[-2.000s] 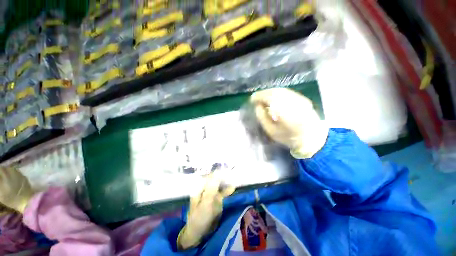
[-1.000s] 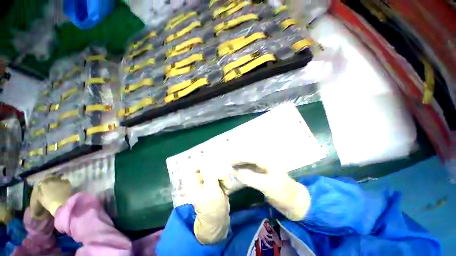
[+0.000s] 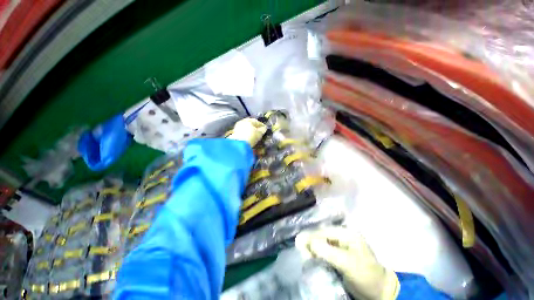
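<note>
My left hand, in a cream glove, reaches to the far end of the black watch tray. Its fingertips are at a yellow-strapped watch; whether they grip it is unclear. My blue sleeve hides the middle of the tray. My right hand, also gloved, is at the bottom right with bent fingers, above a blurred glossy sheet. Its fingertips are too blurred to show what they hold. Crinkled clear film lies along the tray's near edge.
Another watch tray is at the left. Plastic-wrapped red-orange and black stacked trays rise at the right. A white foam or film pile lies beside them. Behind are a blue lump, a dotted sheet and black binder clips.
The view has swung toward the rear edge and right. My left hand has left the sheet in front and moved far forward to the tray's back. My right hand has shifted right.
</note>
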